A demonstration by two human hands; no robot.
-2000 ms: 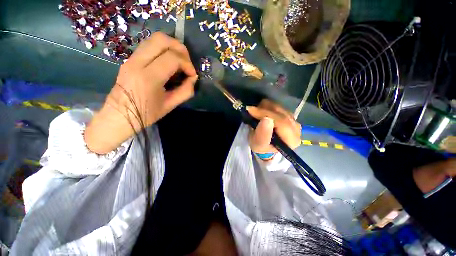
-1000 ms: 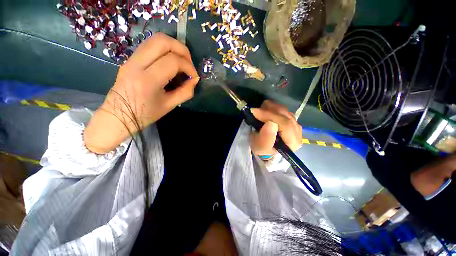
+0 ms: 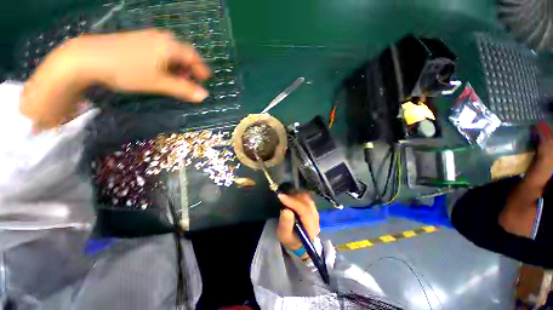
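My left hand (image 3: pixel 136 63), blurred, is over the clear blister tray (image 3: pixel 209 42) at upper left. A small dark reddish spot shows between its fingers; I cannot tell whether it is held. My right hand (image 3: pixel 299 221) grips the black soldering iron (image 3: pixel 310 249). The iron's thin tip reaches over the near rim into the round tan bowl (image 3: pixel 278 124), which has silvery bits inside. Dark red and silver round parts (image 3: pixel 124 175) lie in a pile at left. Small gold and white pieces (image 3: pixel 221 166) lie right of them.
A black fan (image 3: pixel 327 157) stands right of the bowl. A thin silver bar (image 3: pixel 284 95) lies beyond the bowl. Black equipment (image 3: pixel 418 66), cables, a plastic bag (image 3: pixel 474 118) and another blister tray (image 3: pixel 512 75) are farther right. Another person's arm (image 3: pixel 527 194) is at right.
The view has shifted, showing more of the bench. My left hand has moved from the work spot to over the tray. The iron's tip has moved from the work spot into the bowl.
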